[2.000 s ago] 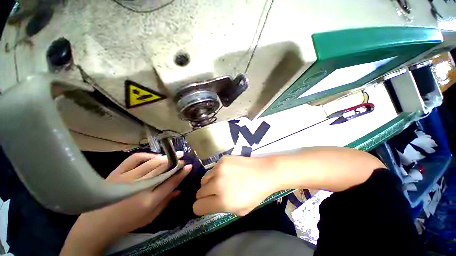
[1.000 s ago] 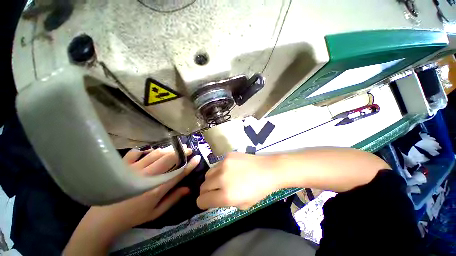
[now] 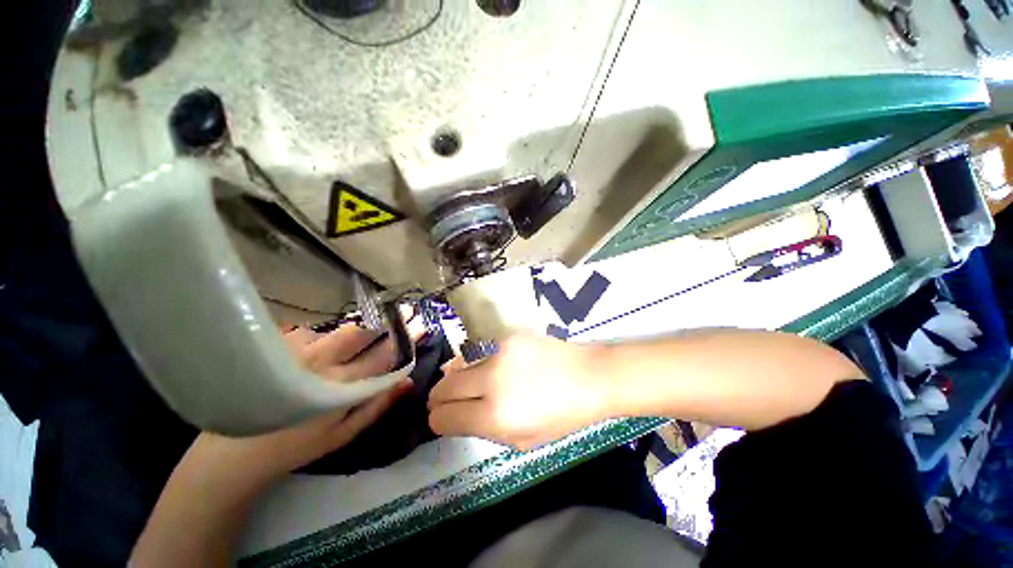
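Observation:
The cream sewing machine head (image 3: 333, 100) fills the upper view, with a round tension dial (image 3: 472, 231) on its front. Black cloth (image 3: 372, 449) lies under my hands by the needle area. My left hand (image 3: 333, 372) presses flat on the cloth, partly hidden behind the pale rounded guard loop (image 3: 178, 288). My right hand (image 3: 517, 388) is curled with its fingertips at the cloth's edge beside the needle area; whether it pinches the cloth is hidden. Small dark cut pieces (image 3: 575, 297) lie on the white bed right of the needle.
Red-and-black snips (image 3: 794, 257) lie on the table at right. The green-framed display panel (image 3: 844, 105) is above them. A blue bin (image 3: 966, 372) with white scraps stands at far right. The worn green table edge (image 3: 444, 488) runs below my hands. Black cloth hangs at left.
The black cloth has shifted away from the table's front edge, showing more white surface. My right hand has moved slightly up and left. The view has shifted slightly.

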